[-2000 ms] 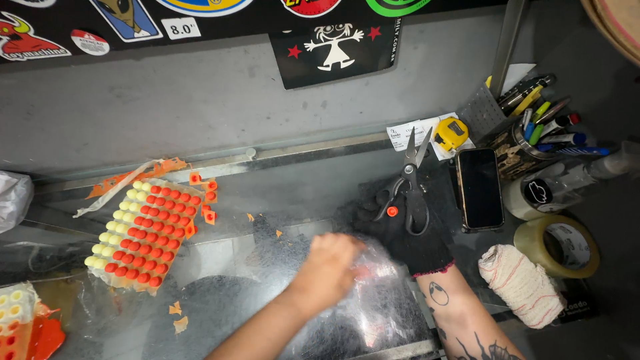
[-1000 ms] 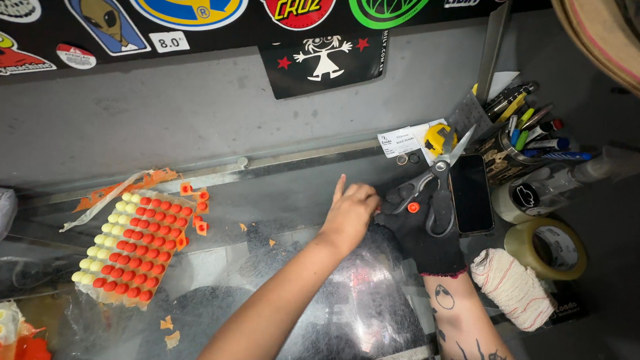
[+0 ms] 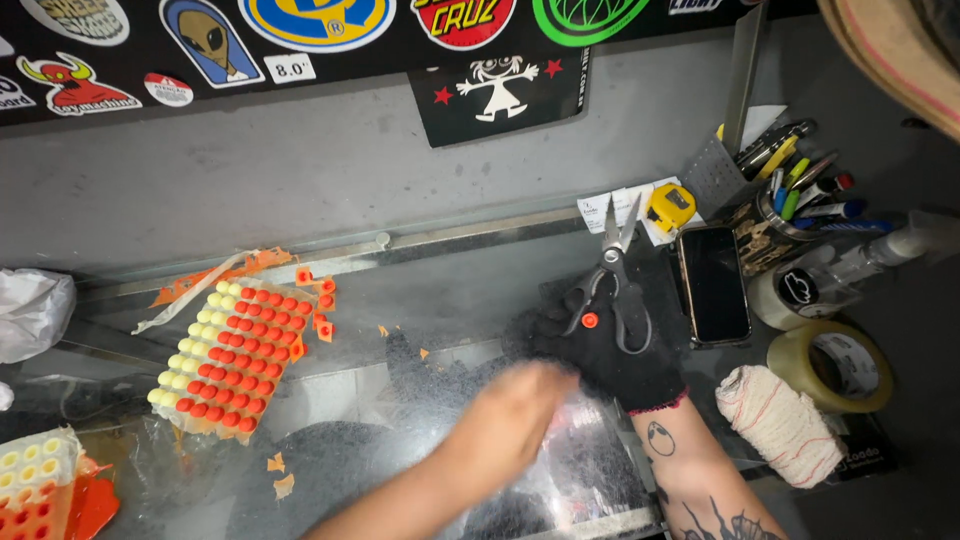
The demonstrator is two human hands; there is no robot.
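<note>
My left hand (image 3: pixel 517 412), bare and blurred, is beside the fingers of my black-gloved right hand (image 3: pixel 630 352); whether it holds anything cannot be made out. Black-handled scissors (image 3: pixel 613 256) lie across the glove, gripped by the right hand, blades apart and pointing away from me. A small round orange piece (image 3: pixel 590 320) shows at the glove, by the left handle loop. On the glass surface to the left sits a block of small orange and pale yellow knobs (image 3: pixel 232 356). Loose orange pieces (image 3: pixel 325 331) are scattered along its right side.
To the right are a phone (image 3: pixel 714 285), a yellow tape measure (image 3: pixel 671 208), a pen holder (image 3: pixel 772 225), a clear bottle (image 3: pixel 787 292), a roll of packing tape (image 3: pixel 876 367) and a rolled cloth (image 3: pixel 780 426). Another knobbed sheet (image 3: pixel 34 480) and white crumpled plastic (image 3: pixel 34 311) lie left.
My left hand has dropped toward me from its raised place beside the glove a second ago. The scissors' blades have swung left, away from the phone.
</note>
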